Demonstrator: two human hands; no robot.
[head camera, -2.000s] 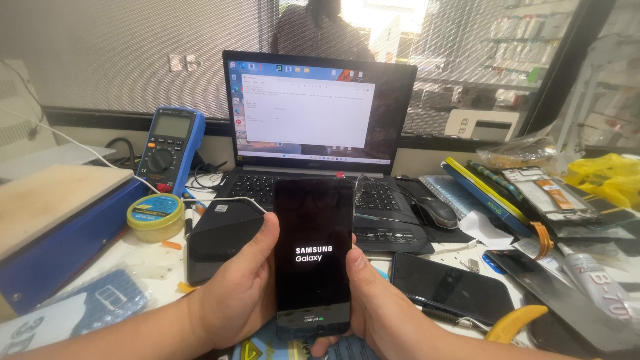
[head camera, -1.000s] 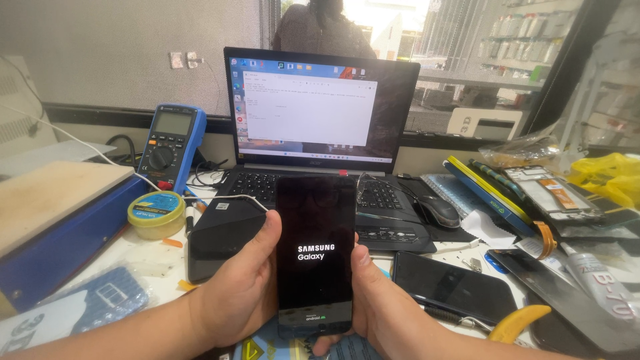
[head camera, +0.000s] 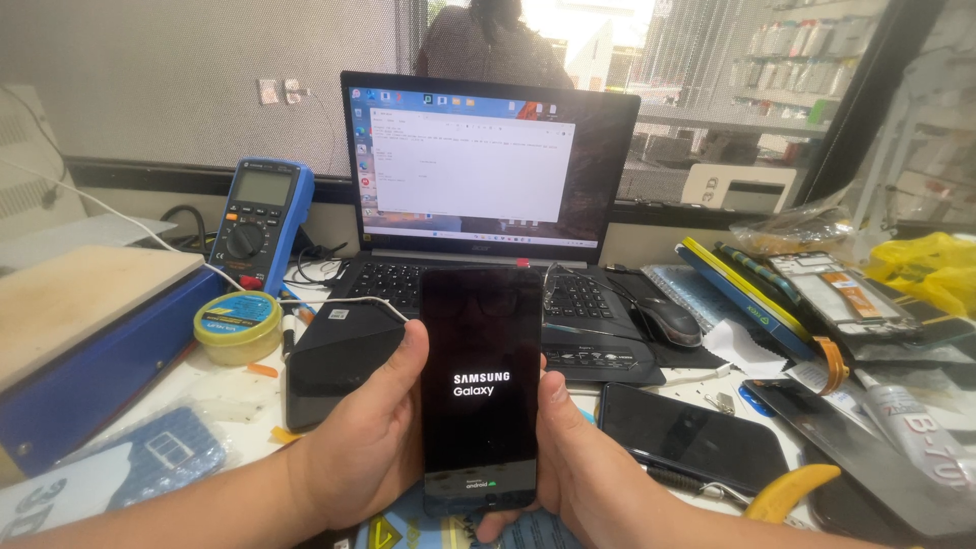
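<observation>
A Samsung Galaxy smartphone (head camera: 480, 328) stands upright in the middle of the view, its dark screen lit with the maker's start-up logo. My left hand (head camera: 366, 435) grips its left edge, thumb along the side. Around the right edge and lower back is my right hand (head camera: 587, 450), some fingertips showing under the phone. Behind it an open Acer laptop (head camera: 488, 175) shows a text window. Another dark phone (head camera: 335, 381) lies left of my left hand, and a black phone (head camera: 694, 435) lies flat to the right of my right hand.
A blue multimeter (head camera: 259, 229), a round yellow tin (head camera: 238, 326) and a blue-sided box (head camera: 99, 305) are on the left. To the right are a computer mouse (head camera: 669, 322), a disassembled phone frame (head camera: 839, 293), a B-7000 glue tube (head camera: 915, 427) and yellow-handled pliers (head camera: 793, 492). A person stands beyond the window.
</observation>
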